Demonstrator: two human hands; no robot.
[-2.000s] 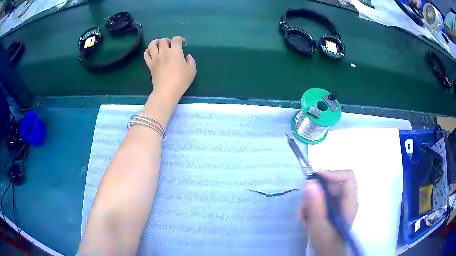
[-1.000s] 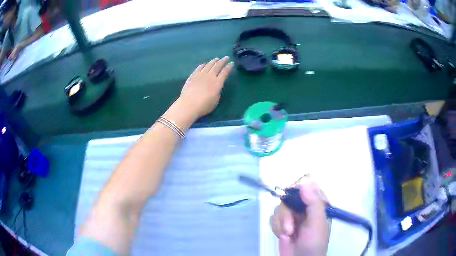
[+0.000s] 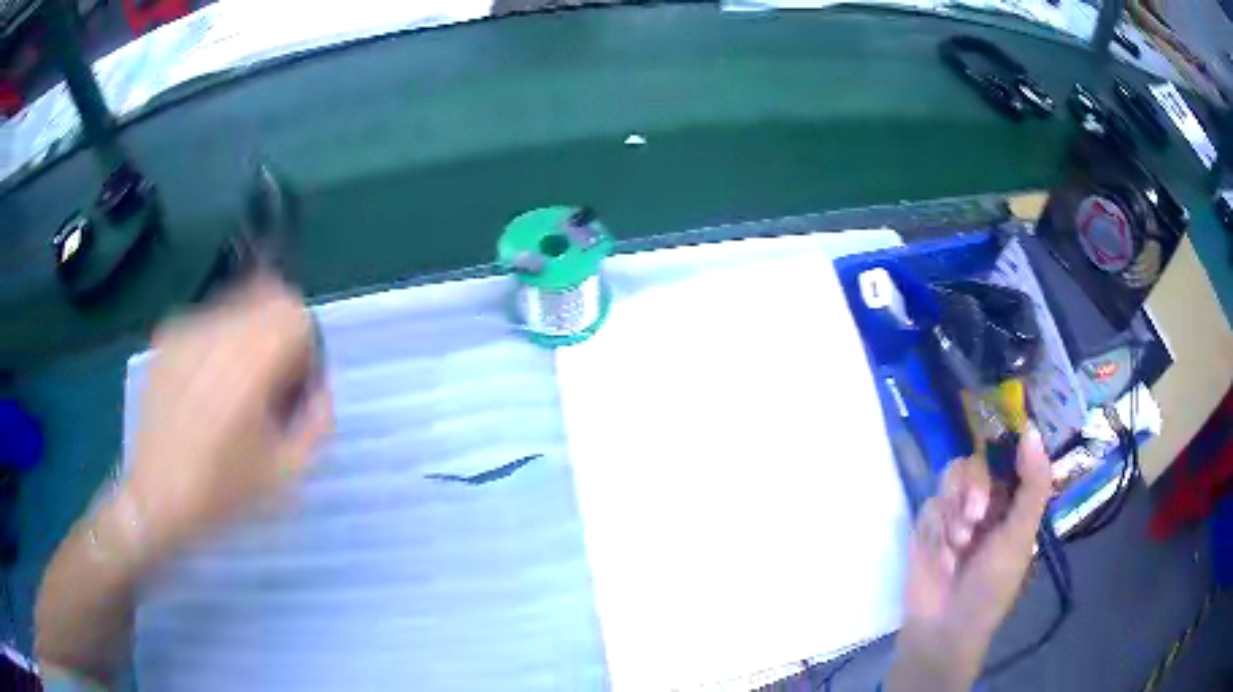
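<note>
My left hand point(image 3: 237, 406) is badly blurred over the foam's left side. It grips a dark, blurred headset point(image 3: 271, 210), which shows above the fingers; its cups and board cannot be made out. My right hand point(image 3: 980, 554) holds the soldering iron point(image 3: 1003, 460) by its black handle at the blue tray point(image 3: 886, 331) on the right. The iron points up towards the yellow sponge point(image 3: 1003, 403) and the dark stand point(image 3: 994, 325); its tip cannot be made out. The solder spool point(image 3: 561, 304) stands upright at the far edge of the white foam sheet point(image 3: 406, 581).
A white sheet point(image 3: 730, 473) lies right of the foam's dark tear point(image 3: 487, 473). Another headset point(image 3: 108, 237) lies on the belt at far left, and one point(image 3: 994, 75) at far right. A black box point(image 3: 1116, 223) stands behind the tray. Cables hang at the tray's front right.
The view has swung right. My left hand has taken the headset from the belt and drawn it back over the foam's left. My right hand has moved the iron from the white sheet to the tray.
</note>
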